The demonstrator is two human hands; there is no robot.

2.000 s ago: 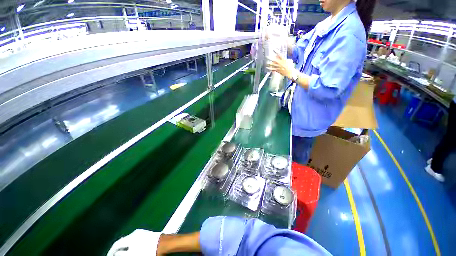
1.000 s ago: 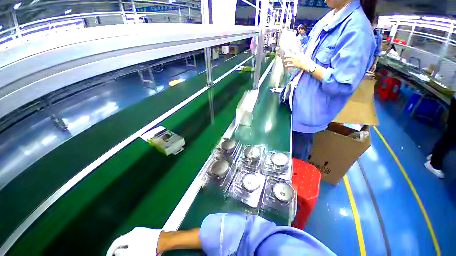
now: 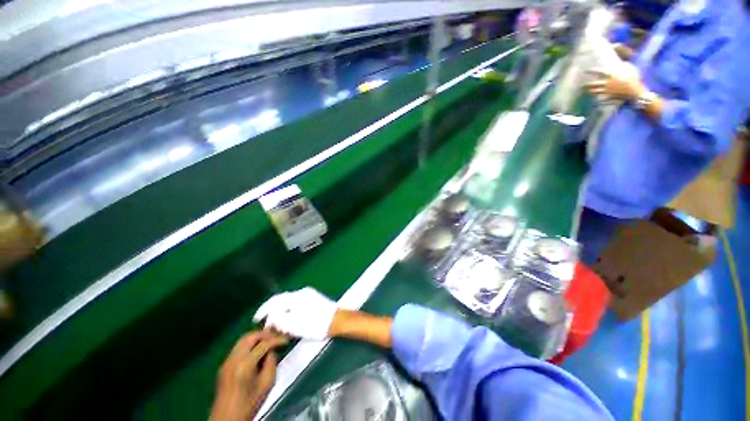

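A white and grey retail box (image 3: 296, 220) lies on the green conveyor belt (image 3: 206, 308), ahead of my hands, with a small flap out at its near end. My right hand (image 3: 298, 314), in a white glove, is over the belt's right rail. My bare left hand (image 3: 247, 370) is just below it, fingers bent, its fingertips close to or touching the glove. Nothing shows in either hand, but blur hides the fingertips. Clear blister trays (image 3: 481, 284) with round devices lie in rows on the side worktop, and another tray (image 3: 362, 399) is at the bottom edge.
A white box (image 3: 503, 131) stands near the belt rail farther up. A coworker in a blue smock (image 3: 650, 148) is at the right, holding something whitish. A red stool (image 3: 588, 308) and an open brown carton (image 3: 658, 259) are beside the worktop. A blurred brown object (image 3: 16, 238) is at far left.
The view has swung left and down. The retail box has come nearer along the belt and turned. My left hand and the near tray have come into view. My gloved hand is more fully in view.
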